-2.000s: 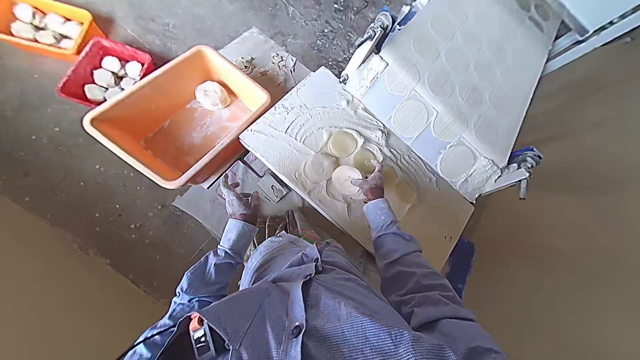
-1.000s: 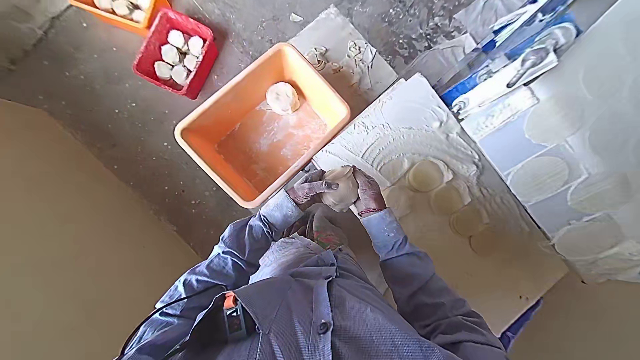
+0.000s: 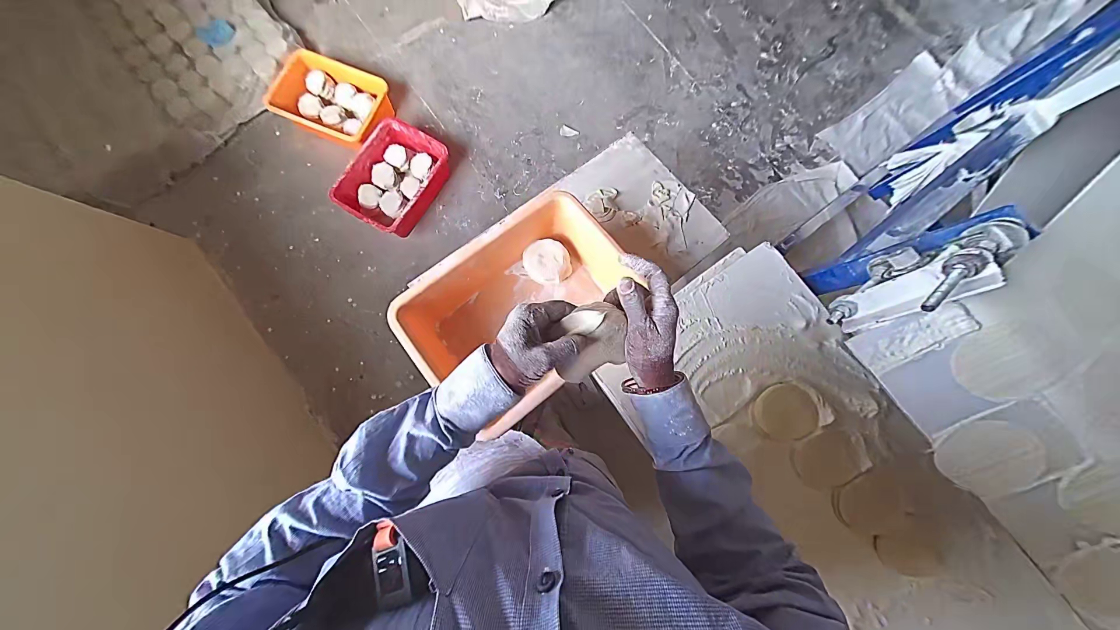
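My left hand point(image 3: 535, 343) and my right hand point(image 3: 649, 324), both dusted with white powder, hold a thin pale disc of dough point(image 3: 602, 343) between them. The disc droops over the near right edge of the orange plastic tub point(image 3: 416, 328), its upper part folded or pinched at my left fingers. Inside the tub rests a round white piece point(image 3: 547, 261). Several flat round discs lie partly overlapping on the powdered board point(image 3: 744, 350) to the right, one of them a pale yellowish disc point(image 3: 786, 411).
On the floor beyond the tub stand a red bin point(image 3: 348, 199) and a yellow-orange bin point(image 3: 280, 92), both with white lumps. A clamp point(image 3: 954, 267) and blue frame are at the right, beside a surface point(image 3: 927, 420) bearing more discs. A flat board point(image 3: 630, 166) holds scraps behind the tub.
Two seconds ago my hands were apart, the right on the discs on the board. They came together around a disc, which has since moved to the tub's edge. The view has shifted.
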